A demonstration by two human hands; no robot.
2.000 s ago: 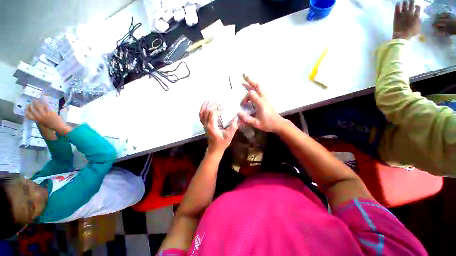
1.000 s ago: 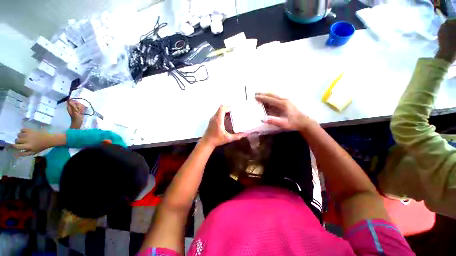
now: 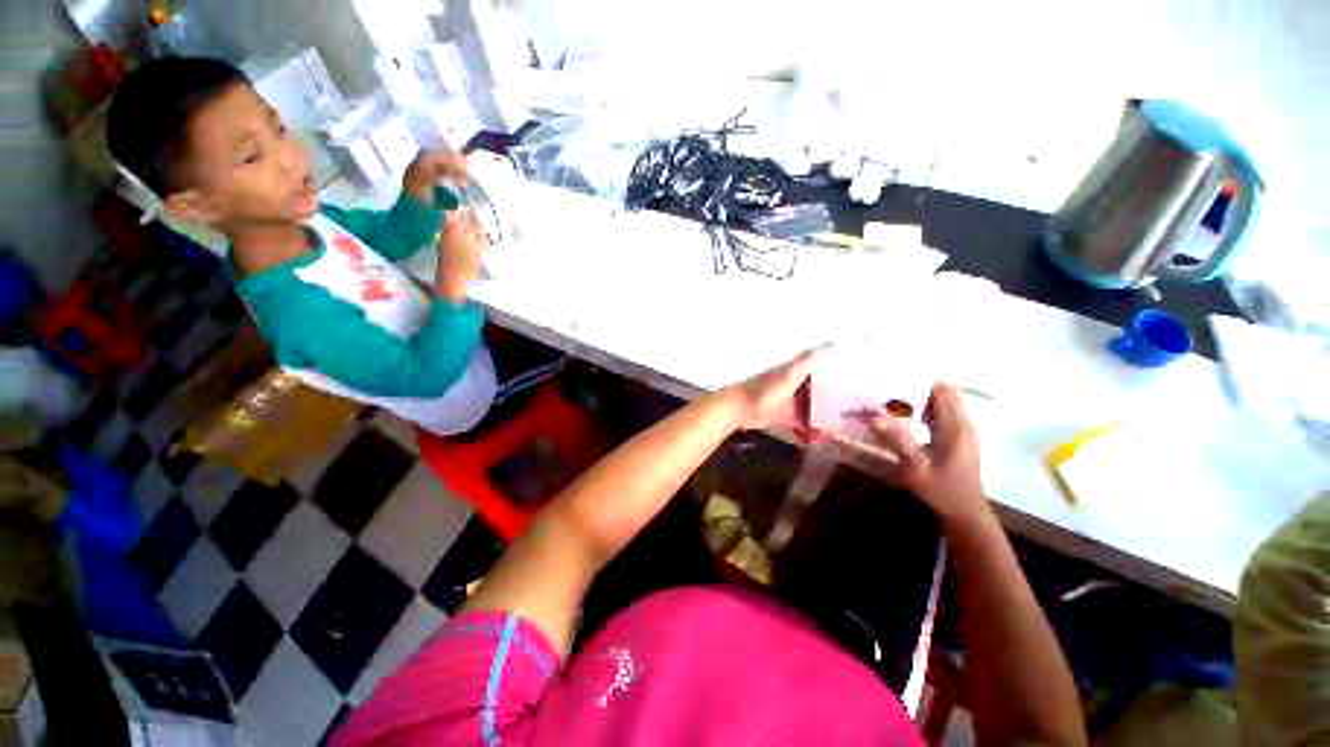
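Observation:
A small white carton (image 3: 864, 406) is held between my two hands at the front edge of the white table. My left hand (image 3: 780, 397) grips its left side. My right hand (image 3: 934, 445) grips its right side, with the fingers at a dark round spot on the carton's face. The carton's top blends into the bright table, so whether it is open or closed cannot be told. A thin dark stick (image 3: 969, 391) lies on the table just behind my right hand.
Black cables (image 3: 700, 183) lie behind the work area. A kettle (image 3: 1130, 197), a blue cup (image 3: 1152, 339) and a yellow item (image 3: 1076, 450) are to the right. White cartons (image 3: 382, 139) stand at left near a seated person (image 3: 350, 277). A sleeve (image 3: 1286, 628) shows at right.
The view has turned left, bringing the kettle fully in. My hands still hold the carton, now tilted. The person at left has raised their head and holds something dark.

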